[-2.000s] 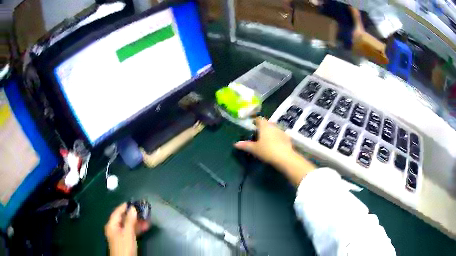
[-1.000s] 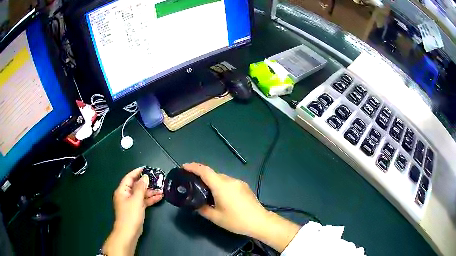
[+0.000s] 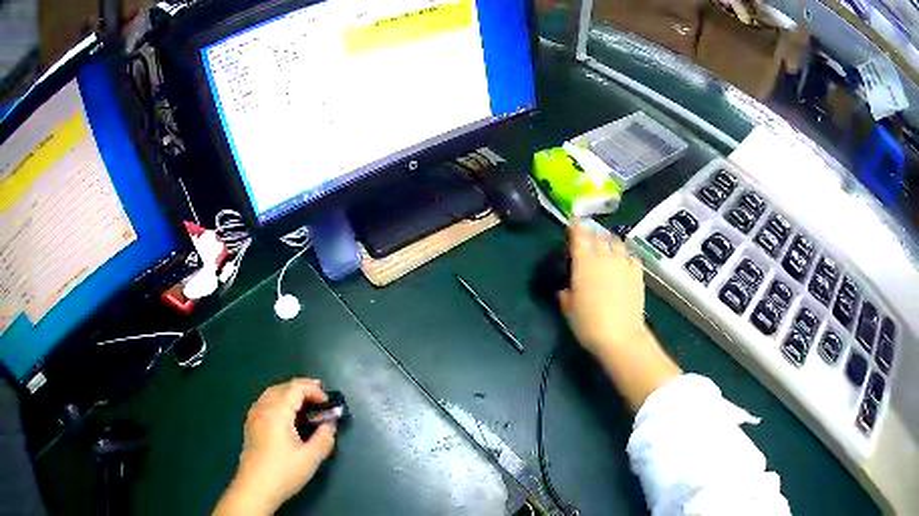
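My left hand [image 3: 280,443] holds a small black smartwatch body [image 3: 324,411] between thumb and fingers, low over the mat left of centre. My right hand [image 3: 608,297] is right of centre, by the green pack, and covers most of the black barcode scanner [image 3: 551,272]. Only a dark part shows at the hand's left side, with a black cable running down from below. A white charging puck [image 3: 287,306] lies on the mat. Another watch body [image 3: 189,348] sits at the left by a white cable.
A thin dark stick [image 3: 491,313] lies between the hands. The white blister tray [image 3: 655,272] of watches stands at the right. The green pack [image 3: 569,179], clear box [image 3: 637,147] and black mouse [image 3: 513,198] are behind. Two monitors and a red-white block [image 3: 205,270] stand at the left.
My right hand has carried the scanner away from the watch, to the right and back. My left hand still holds the watch, now lower. The bar on the right monitor turned from green to yellow.
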